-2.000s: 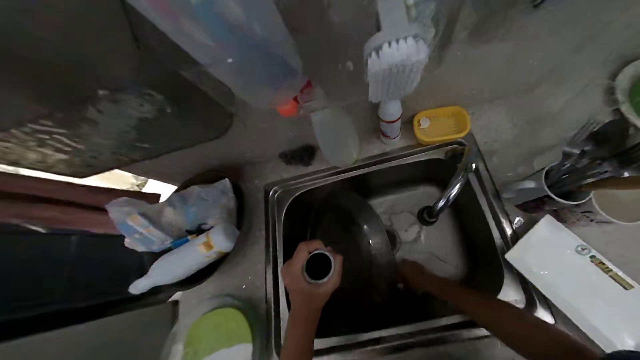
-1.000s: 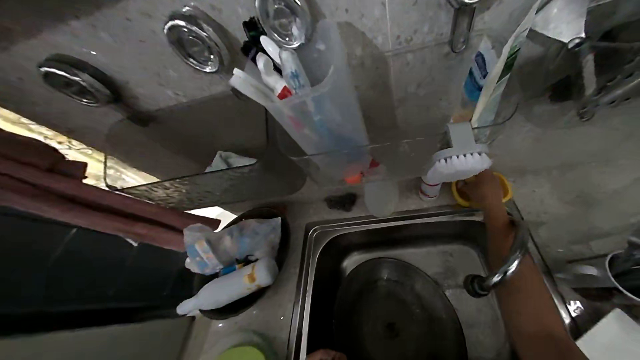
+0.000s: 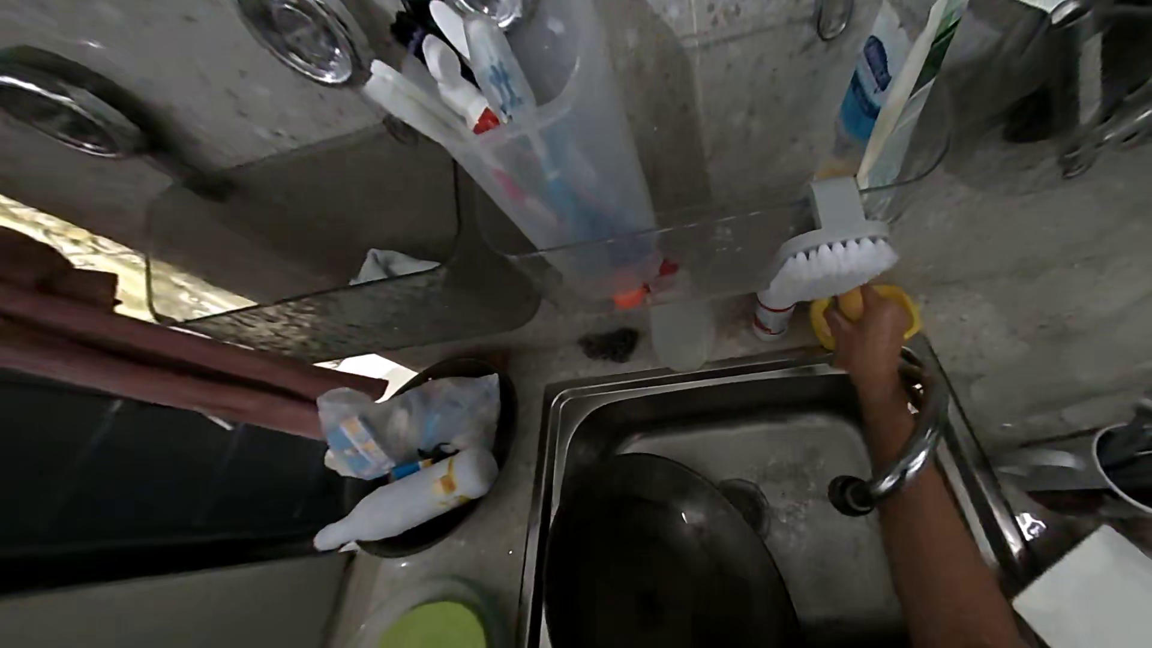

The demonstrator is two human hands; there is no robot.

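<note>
My right hand (image 3: 869, 335) reaches past the curved metal faucet (image 3: 918, 441) to the yellow soap dish (image 3: 907, 310) at the sink's back right corner. Its fingers hold a small yellow-orange thing (image 3: 850, 304), perhaps a sponge or soap. Just above the fingers is a white scrubbing brush (image 3: 837, 261), its bristles facing down. My left hand is out of the frame. A large dark round pan (image 3: 657, 558) leans in the stainless steel sink (image 3: 801, 450), left of the drain.
Behind the sink stand a white bottle (image 3: 772, 315), a pale cup (image 3: 681, 333) and a dark scouring pad (image 3: 609, 344). A glass shelf (image 3: 720, 243) overhangs them, bearing a toothbrush holder (image 3: 576, 171). Left are a dark basin (image 3: 508, 423) with a white bottle (image 3: 414, 504); a mug (image 3: 1062, 463) is at right.
Two seconds ago my left hand held a small cup over the sink and my right hand was at the pan. My right hand has moved to the yellow dish. The view has shifted toward the wall.
</note>
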